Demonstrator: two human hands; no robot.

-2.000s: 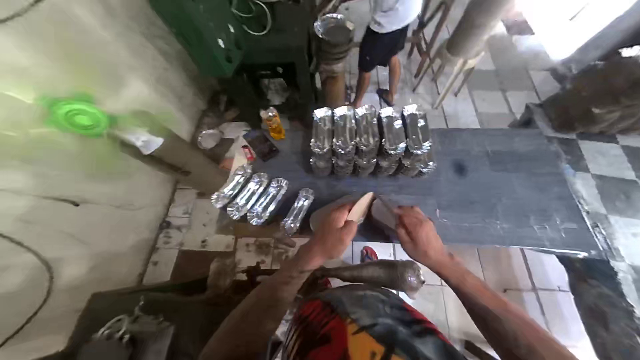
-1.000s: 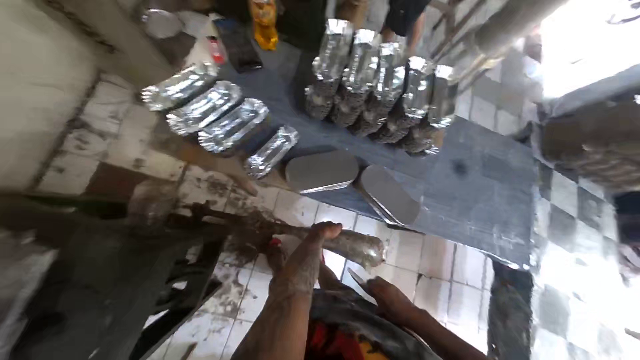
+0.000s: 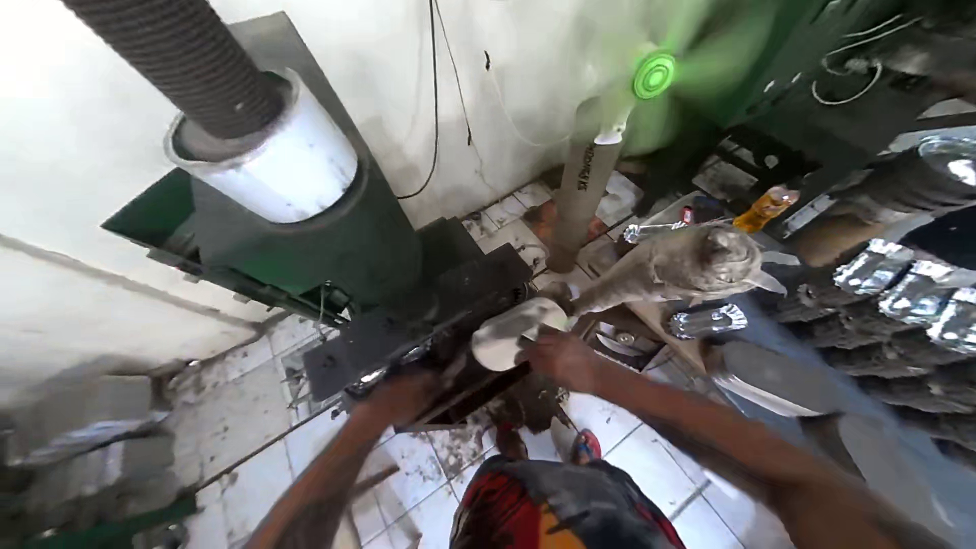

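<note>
A pale oval card lid lies over the dark metal machine, beside its wrapped lever. My right hand has its fingers at the lid's lower right edge, pinching it. Blurred, my left hand is at the machine's front edge to the left of the lid; whether it holds anything is hidden. A plastic-wrapped lever sticks out to the right with its thick end toward the camera. Grey oval lids are stacked on the table, near a foil tray.
Several stacked foil trays stand at the right on the dark table, with an orange bottle behind. A green fan spins by the wall. At the left rises a white pipe collar with a ribbed hose. My feet are on the tiles below.
The view has swung far left to the machine. My hands, at the lids on the table two seconds ago and by the lever one second ago, are now at the machine.
</note>
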